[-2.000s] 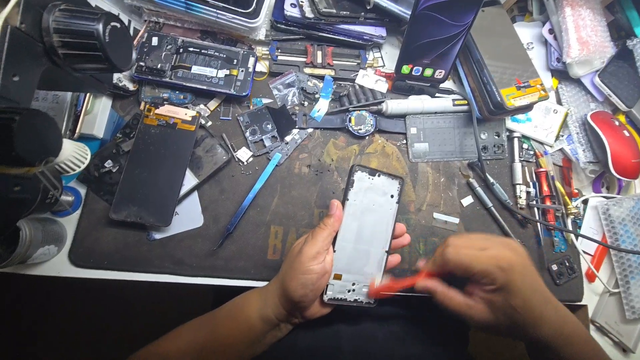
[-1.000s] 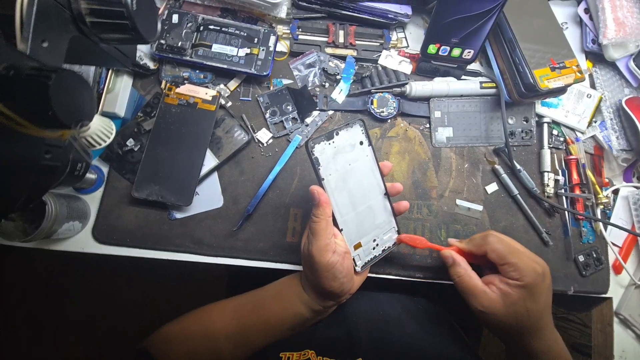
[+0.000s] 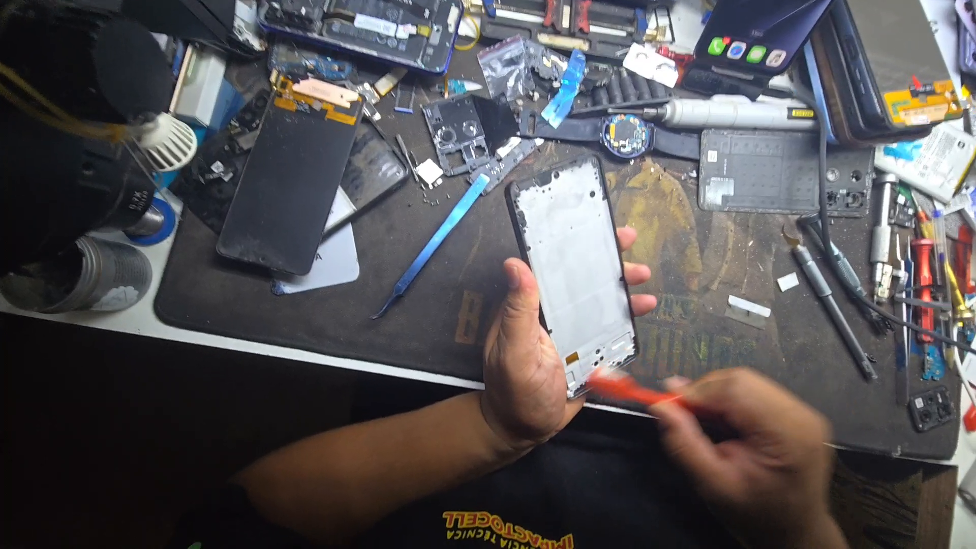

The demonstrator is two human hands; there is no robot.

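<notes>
My left hand (image 3: pixel 526 351) holds a smartphone frame (image 3: pixel 576 267) by its long sides, the thumb on the left edge and fingertips showing past the right. The frame's pale metal inner face is turned up, with small holes and an orange-brown patch near the bottom. My right hand (image 3: pixel 740 435), blurred, grips a red-handled brush (image 3: pixel 637 393); its pale tip is at the frame's bottom edge. Whether the tip touches the frame I cannot tell.
A dark work mat (image 3: pixel 427 320) lies underneath. Left are a detached phone screen (image 3: pixel 293 183) and blue tweezers (image 3: pixel 435 240). Behind lie a watch (image 3: pixel 627 136) and a phone back cover (image 3: pixel 762 171). Pen-like tools (image 3: pixel 831 305) and a red screwdriver (image 3: pixel 923 282) are at the right, a jar (image 3: pixel 110 271) at the left.
The brush tip has moved from the frame's lower right corner to its bottom edge since a second ago. My left hand keeps its hold on the frame. The view has shifted.
</notes>
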